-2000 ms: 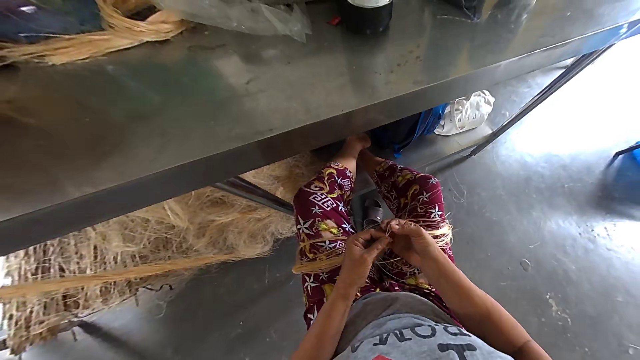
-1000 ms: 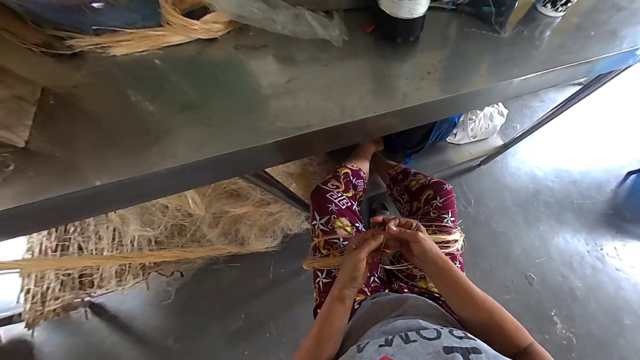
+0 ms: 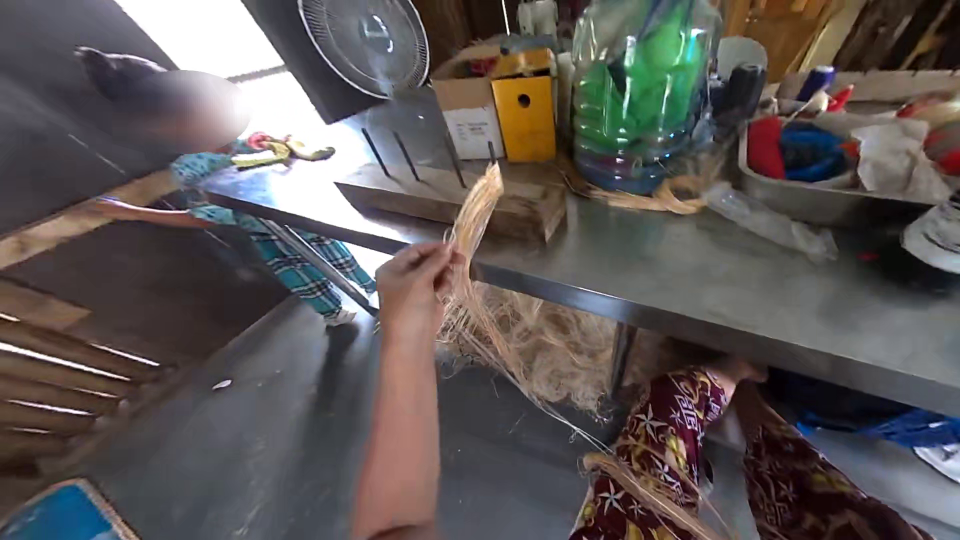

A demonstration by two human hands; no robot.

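My left hand point(image 3: 417, 279) is raised in front of the table edge, its fingers closed on a bundle of pale plant fibers point(image 3: 475, 212). The bundle's top end stands above the fist, and loose strands trail down to the right, toward my lap. Another bunch of fibers point(image 3: 641, 487) lies across my leg in maroon patterned trousers. My right hand is outside the view. Under the table is a tangled heap of similar fiber point(image 3: 559, 345).
On the metal table point(image 3: 675, 277) stand a wooden block with metal rods point(image 3: 517, 199), a yellow box point(image 3: 525, 116), a large plastic bottle point(image 3: 637, 105) and a metal tray point(image 3: 810, 199). A person point(image 3: 202, 176) and a fan point(image 3: 367, 45) are at the left.
The view has swung far to the left. Both hands were together over my lap; now my left hand is raised away from it with a fiber bundle, and my right hand is out of view.
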